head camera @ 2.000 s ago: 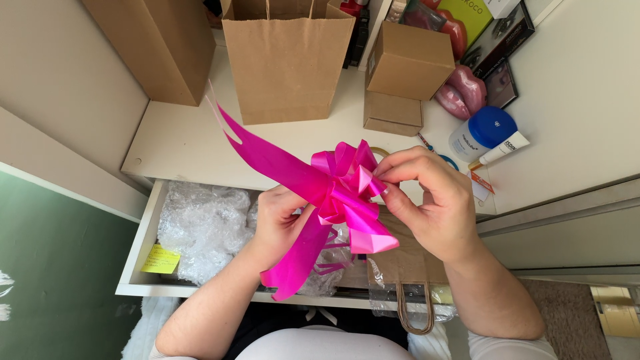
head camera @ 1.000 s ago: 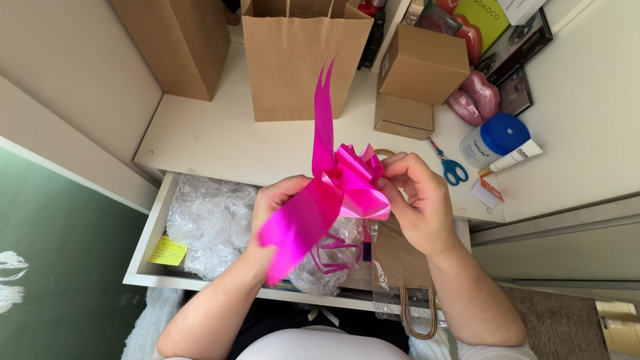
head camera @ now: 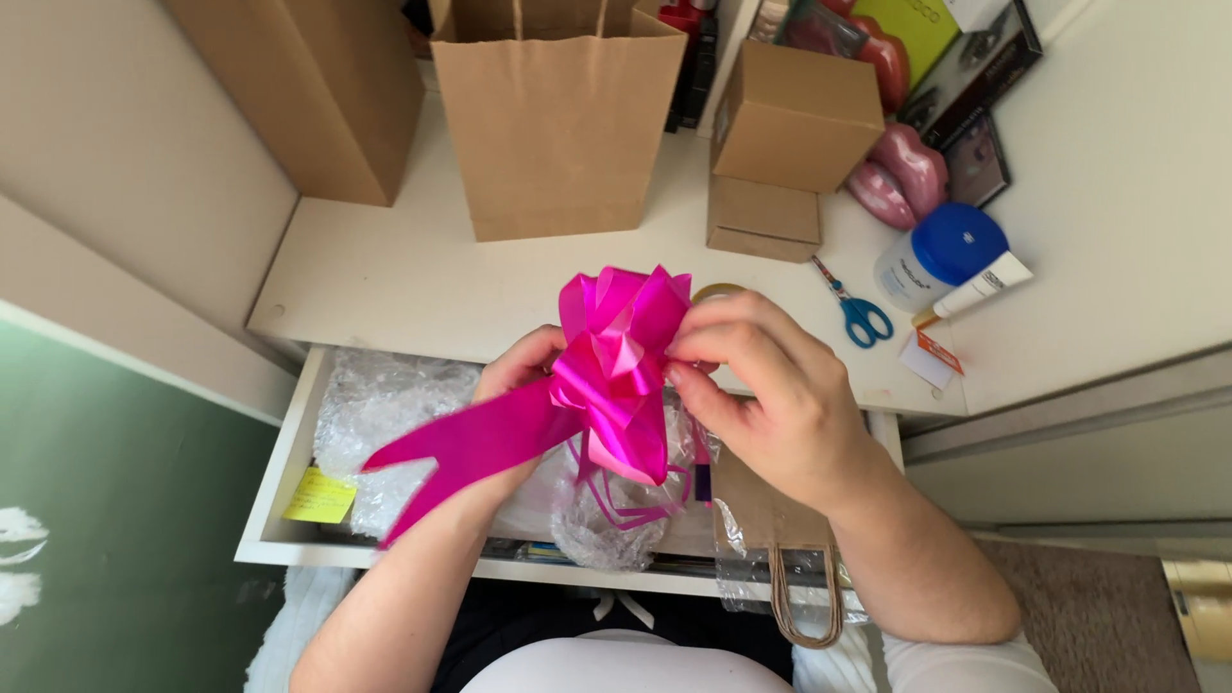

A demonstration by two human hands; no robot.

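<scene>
A magenta pull-bow of shiny ribbon (head camera: pixel 621 361) is held up over the open drawer, its loops fanned out. My left hand (head camera: pixel 520 375) grips it from behind on the left, its fingers partly hidden by the loops. With thumb and fingertips, my right hand (head camera: pixel 760 380) pinches the bow's right edge. A wide forked tail (head camera: pixel 472 448) points to the lower left. Thin magenta ribbon strands (head camera: pixel 635 510) dangle below, over clear plastic wrap (head camera: pixel 606 539) in the drawer.
A brown paper bag (head camera: pixel 563 144) stands behind on the white shelf, with cardboard boxes (head camera: pixel 799 120) beside it. Blue-handled scissors (head camera: pixel 864 320), a blue-lidded jar (head camera: pixel 958 245) and a tube (head camera: pixel 982 287) lie right. The white drawer (head camera: pixel 279 534) holds bubble wrap (head camera: pixel 385 414) and another paper bag (head camera: pixel 760 500).
The bow has turned in my hands: its forked tail, pointing up a second ago, now hangs to the lower left. The loops are spread fuller and face upward.
</scene>
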